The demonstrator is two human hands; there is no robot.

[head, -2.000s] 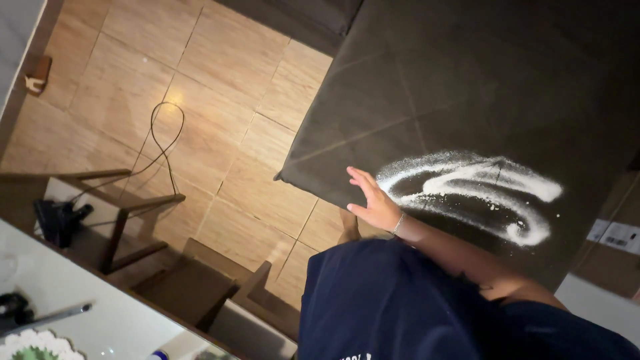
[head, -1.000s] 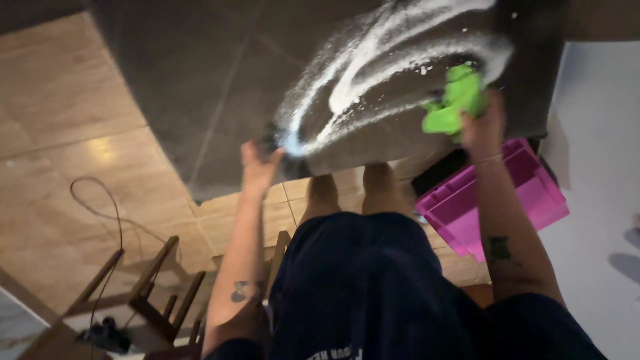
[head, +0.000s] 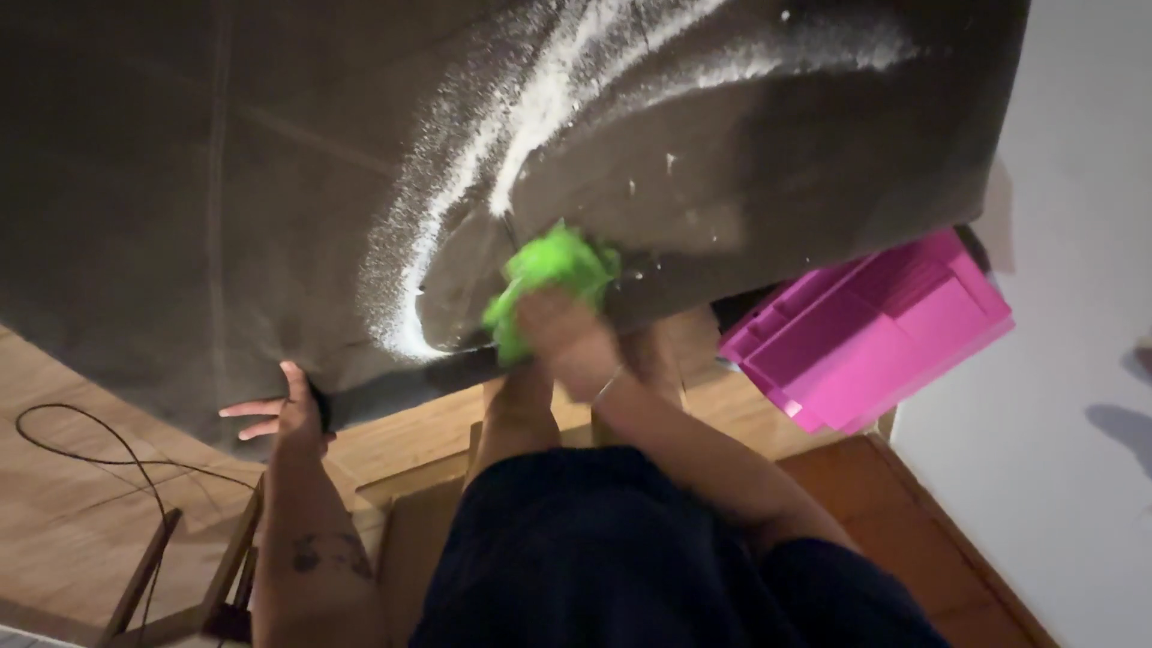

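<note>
Bunched under my right hand (head: 562,337) is a bright green cloth (head: 558,265), pressed on the dark fabric-like surface (head: 297,225) near its front edge; motion blurs both. White powder (head: 540,99) lies in curved streaks on that surface, beyond and left of the cloth, and one streak bends down to the front edge. My left hand (head: 283,409) rests at the front edge further left, its fingers spread and holding nothing. A few white specks are scattered right of the cloth.
A pink plastic bin (head: 882,333) stands below the front edge at the right, beside a pale wall (head: 1071,225). At lower left are wooden chair legs (head: 229,558) and a looped black cable (head: 135,463) on the tiled floor. My legs are close to the edge.
My right hand has moved left with the green cloth from the right end of the powder. White powder that lay near the front edge has been cleared from there.
</note>
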